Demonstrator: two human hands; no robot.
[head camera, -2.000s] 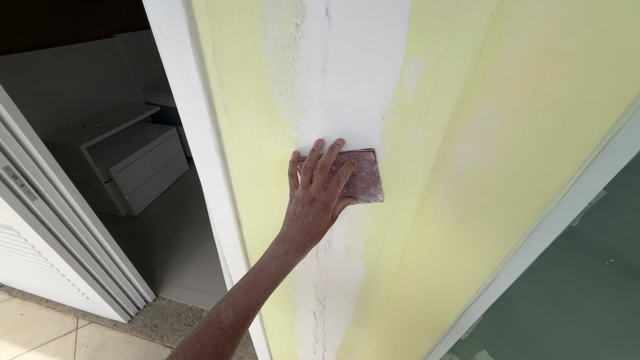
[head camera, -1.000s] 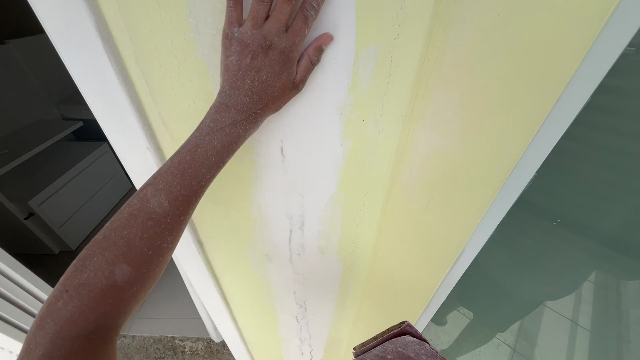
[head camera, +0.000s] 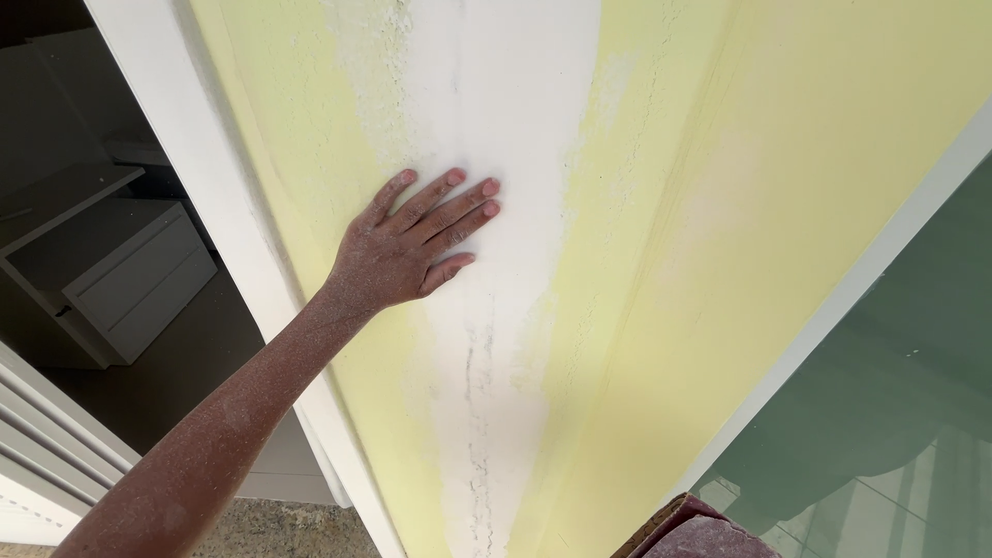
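My left hand (head camera: 403, 240) lies flat, palm down, on the wall (head camera: 697, 256), with its fingers a little apart and nothing held. Its fingertips touch a vertical band of white filler (head camera: 511, 101) that runs down the yellow paint. Pale dust covers the hand and forearm. Below the hand, a rough dark crack line (head camera: 474, 418) marks the filler. A folded piece of reddish sandpaper (head camera: 697, 539), dusty on its face, pokes in at the bottom edge right of centre; whatever holds it is hidden. My right hand is out of view.
White trim (head camera: 225, 201) edges the wall at left, beside a dark doorway with a white drawer unit (head camera: 147, 279). A louvred white door (head camera: 54, 457) stands lower left, near a speckled stone sill (head camera: 287, 531). Greenish reflective glass (head camera: 891, 387) lies right, past a pale frame (head camera: 837, 310).
Two seconds ago my left hand pressed the sandpaper on the filler; now that hand is bare and the sandpaper is at the bottom edge. Since one second ago, the left hand appears lower in view.
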